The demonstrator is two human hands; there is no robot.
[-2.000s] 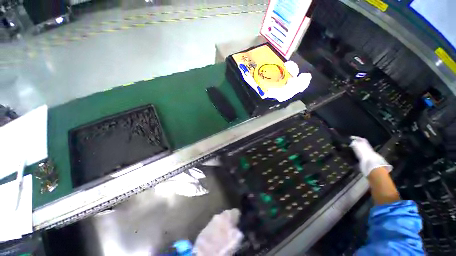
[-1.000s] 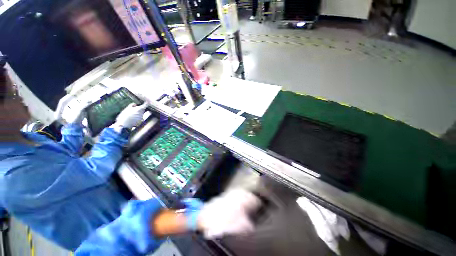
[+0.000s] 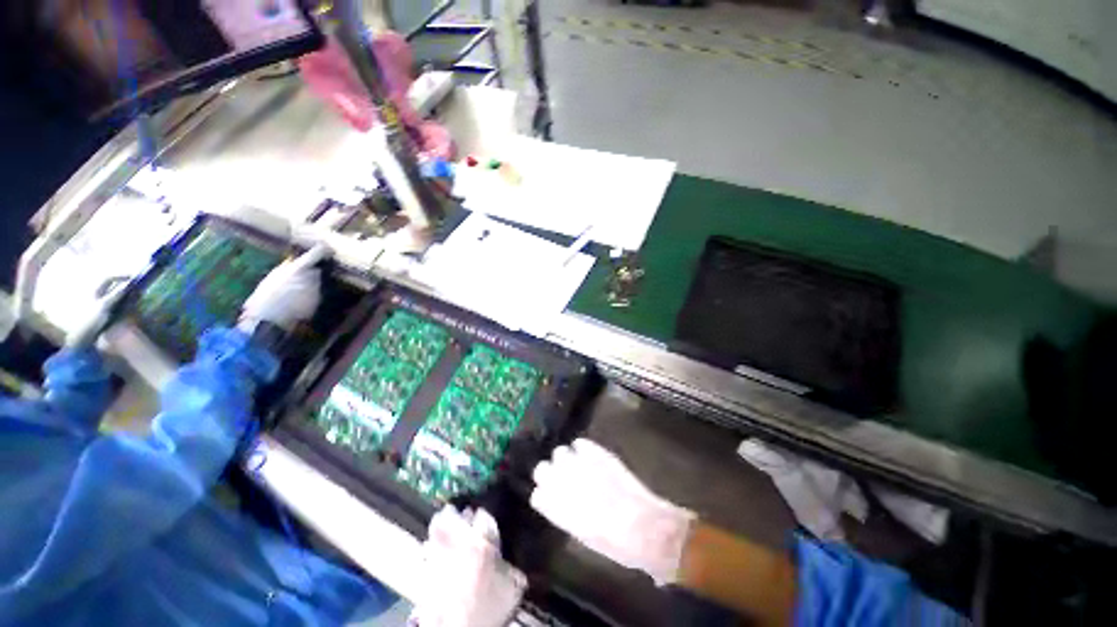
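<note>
A black carrier with two blocks of green circuit boards lies on the conveyor in front of me, left of centre. My left hand, in a white glove, is at the carrier's near edge, low in the picture, with its fingertips against or over the frame. My right hand, also gloved, reaches in from the right to the carrier's right side, fingers bent. Whether either hand grips the frame cannot be told. No small part shows in either hand.
At left, another person in blue sleeves has a gloved hand at a second carrier. Beyond the metal rail are papers, loose small parts and a black tray. White cloth lies right of my hand.
The view has swung left from the dotted cover plate to the open carrier. My right hand has come into view at its right side, my left hand to its near edge. The other person's carrier is lower.
</note>
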